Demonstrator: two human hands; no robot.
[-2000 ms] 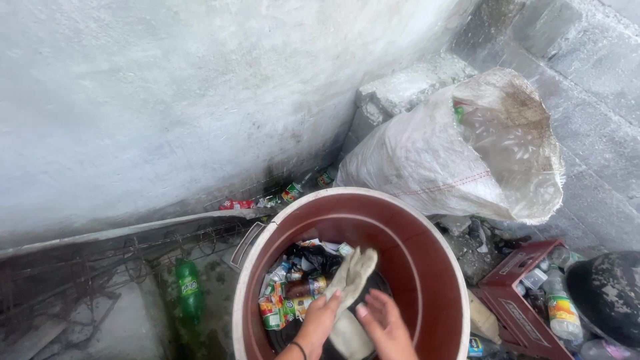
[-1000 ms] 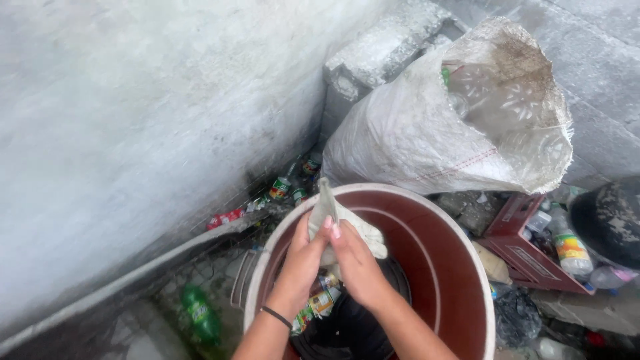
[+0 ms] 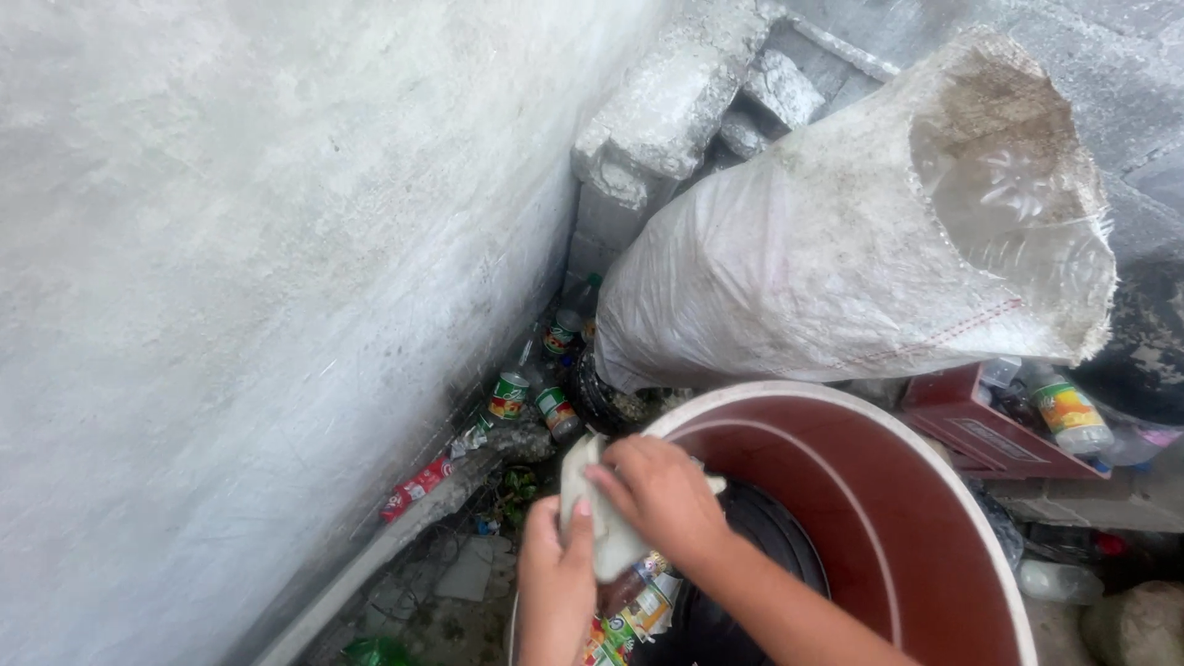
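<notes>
Both hands hold a crumpled off-white cloth-like item, perhaps a work glove (image 3: 606,527), above the left part of a large reddish-brown plastic tub (image 3: 823,444). My left hand (image 3: 560,564) grips its lower left side with the thumb on top. My right hand (image 3: 661,490) pinches its upper right edge, fingers curled over it. Inside the tub, below the hands, lie colourful wrappers (image 3: 638,615) and a black round object (image 3: 763,546), partly hidden by my right forearm.
A white woven sack (image 3: 795,259) with clear plastic inside leans behind the tub. At right is a red crate (image 3: 990,430) with plastic bottles (image 3: 1068,412). Labelled bottles (image 3: 509,396) and a crushed red can or bottle (image 3: 416,487) lie along the concrete wall (image 3: 277,277); rubble stands behind.
The off-white item stays in my hands and has moved toward the tub's left rim. My right hand has shifted onto its upper edge. The view has moved somewhat.
</notes>
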